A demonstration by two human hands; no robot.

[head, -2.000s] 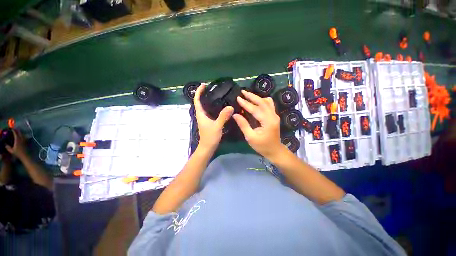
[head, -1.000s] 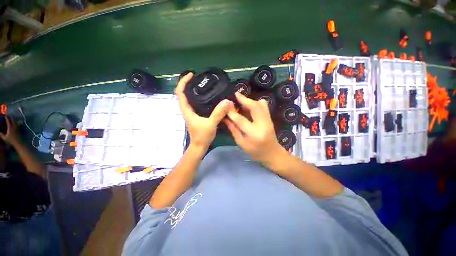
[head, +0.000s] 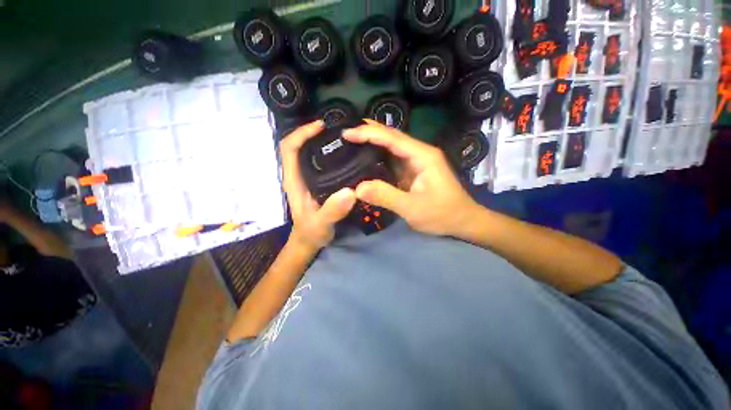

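A black speaker unit [head: 341, 160] with a pale logo on its end is held close to my body. My left hand [head: 311, 188] grips its left side and my right hand [head: 417, 180] grips its right side, with both thumbs meeting at the near edge. A black-and-orange insert [head: 373, 216] shows just below the thumbs, partly hidden; I cannot tell whether it is attached to the unit. Several more speaker units [head: 431, 72] stand in a cluster beyond my hands.
A white tray [head: 200, 160] at left holds a few orange-tipped items. Another white tray [head: 593, 148] at right holds black-and-orange inserts. The far-right tray [head: 661, 144] holds small black parts. One unit [head: 156, 54] lies behind the left tray. A person's arm [head: 36, 232] shows at far left.
The view has shifted, so the trays and units appear higher. My right hand has moved from the unit's near side to wrap its right side. The black-and-orange insert now shows below the thumbs.
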